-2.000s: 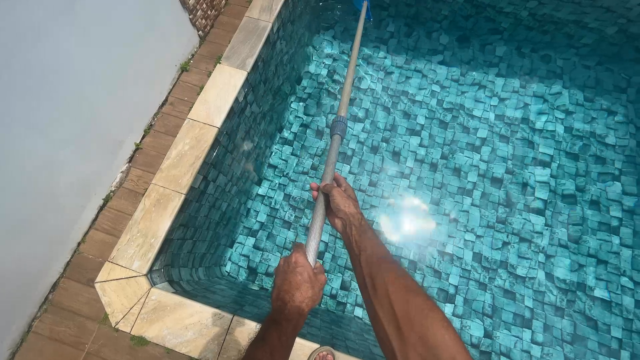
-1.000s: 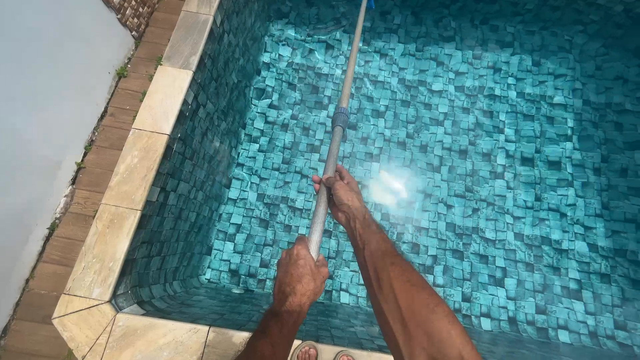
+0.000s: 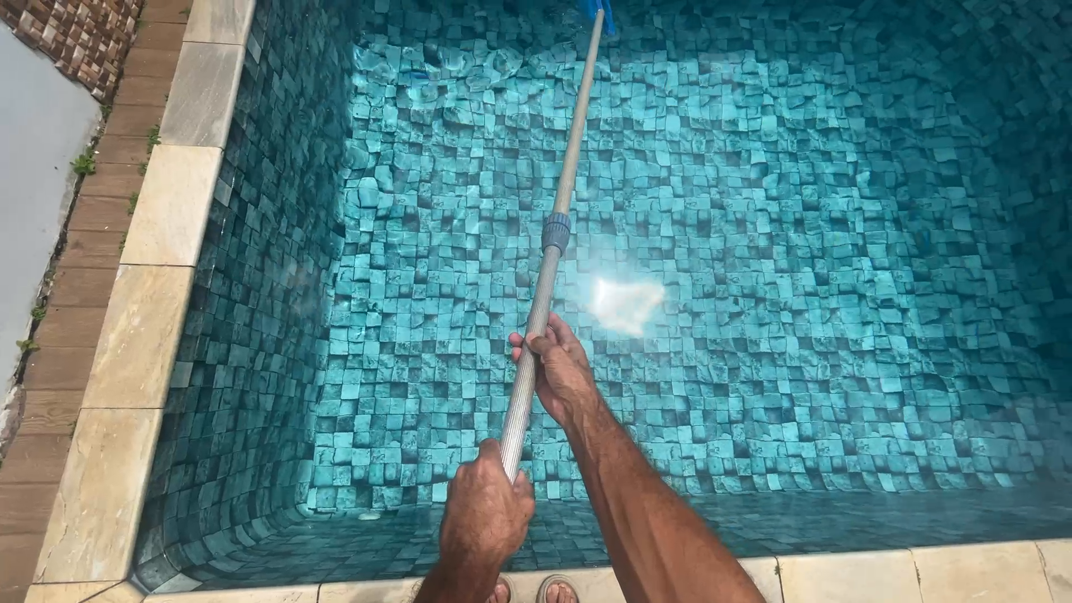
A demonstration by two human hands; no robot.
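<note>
A ribbed metal telescopic pole runs away from me over the pool water. My left hand is closed around its near end at the lower middle. Farther up the pole, my right hand grips it with the thumb on top and fingertips showing on the left side. Beyond my right hand, a blue-grey locking collar joins the thicker section to a thinner one. A blue attachment is at the far end, partly cut off by the top edge, so its kind cannot be told.
Pale stone coping borders the pool on the left and along the bottom, where my sandalled feet stand. Wood-look paving and a light grey surface lie farther left. Blue-green tiles line the pool.
Both hands keep their hold on the pole. The view has shifted to the right along the pool; more of the blue attachment shows than one second ago.
</note>
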